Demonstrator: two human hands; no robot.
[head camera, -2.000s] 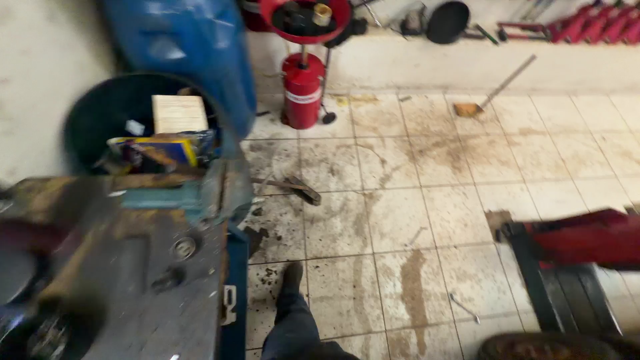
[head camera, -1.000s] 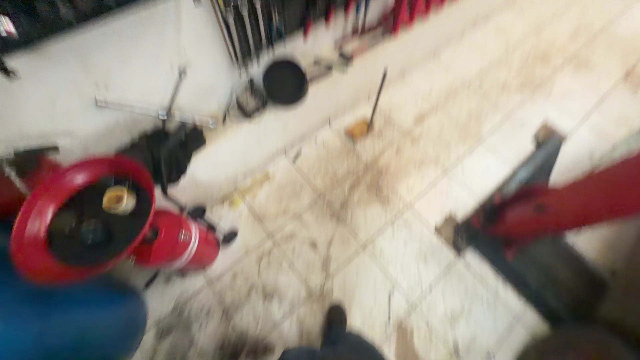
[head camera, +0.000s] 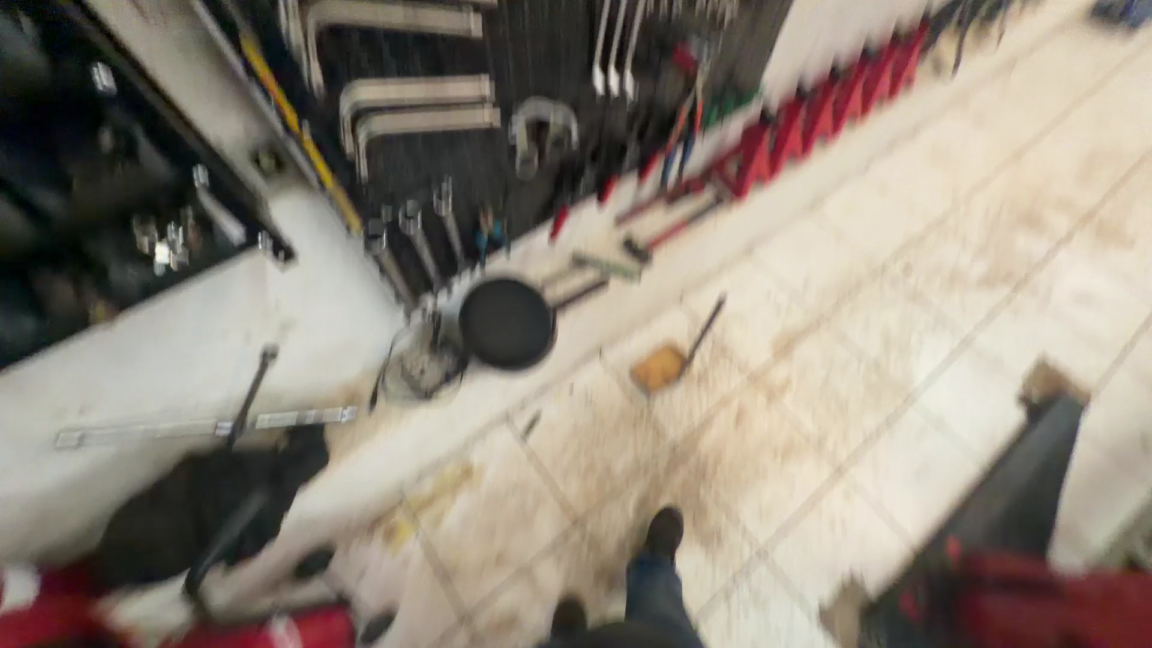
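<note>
Neither of my hands shows in the head view. My shoe (head camera: 665, 533) and jeans leg (head camera: 657, 589) are at the bottom middle, over the tiled floor. Ahead, a dark board on the wall bears large L-shaped wrenches (head camera: 418, 88), several combination wrenches (head camera: 421, 236) and a C-shaped metal tool (head camera: 543, 135). Below the board, a round black pan-like object (head camera: 508, 323) stands on a ledge beside a tangle of cable (head camera: 418, 362). The picture is blurred.
Red jack stands (head camera: 792, 139) line the ledge. A small wooden-looking block with a dark handle (head camera: 660, 367) lies on the stained floor. At lower right is a black and red lift arm (head camera: 999, 504); red equipment (head camera: 270, 630) stands lower left beside a black cloth or bag (head camera: 211, 490).
The view has swung left and up toward the tool wall and nearer to it. The workbench and bin seen two seconds ago are out of view.
</note>
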